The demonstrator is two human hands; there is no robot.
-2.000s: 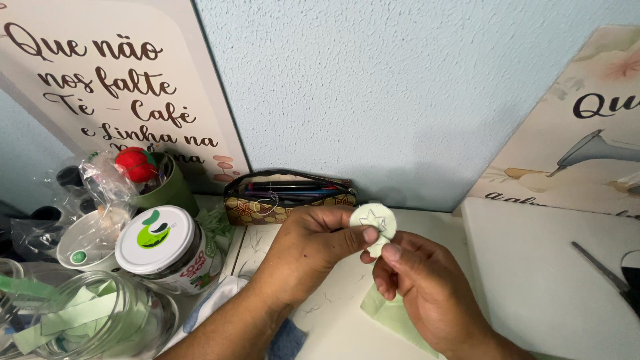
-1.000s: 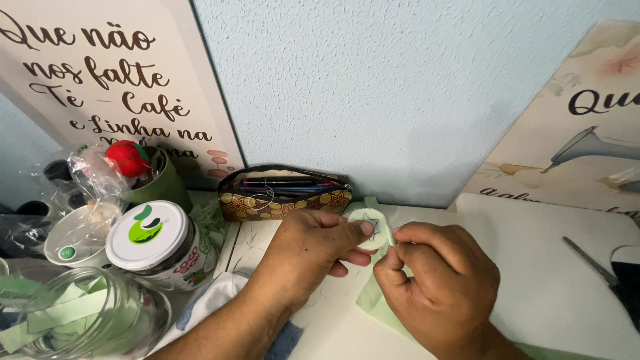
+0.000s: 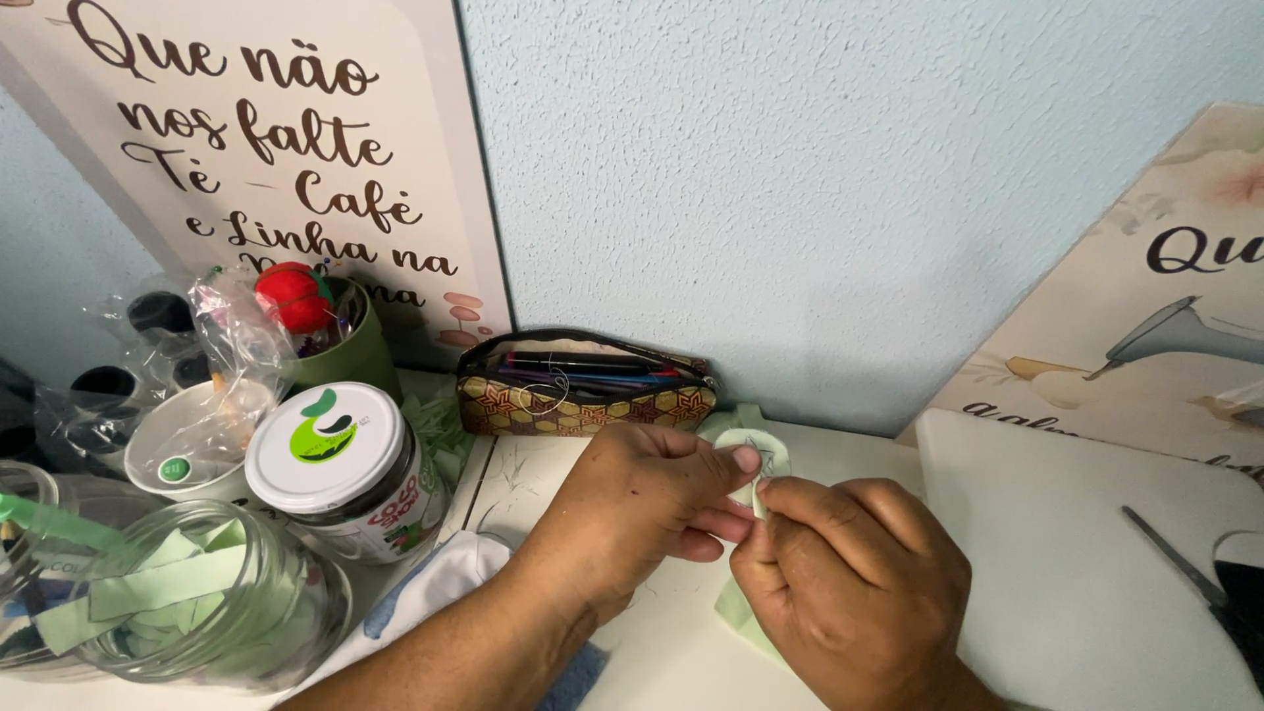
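A small pale green rounded piece (image 3: 775, 444), seemingly fabric or felt, bears a dark line drawing partly covered by a thumb. My left hand (image 3: 647, 494) pinches it between thumb and fingers from the left. My right hand (image 3: 854, 563) grips its lower edge, thumb and index finger close together, almost touching the left fingertips. Whether a needle is between the right fingers cannot be seen. Below the hands lies a larger pale green piece (image 3: 743, 620), partly hidden by my right hand.
Behind stands an open patterned pencil case (image 3: 592, 403) with pens. To the left are a white-lidded jar (image 3: 326, 444), a glass jar (image 3: 212, 602) of green strips, and a red pincushion (image 3: 294, 296). Scissors (image 3: 1170, 555) lie right, a cloth (image 3: 434, 592) near my left forearm.
My right hand has turned and curled its fingers at the edge of the small green piece. My left hand keeps its pinch, its thumb now covering more of the drawing.
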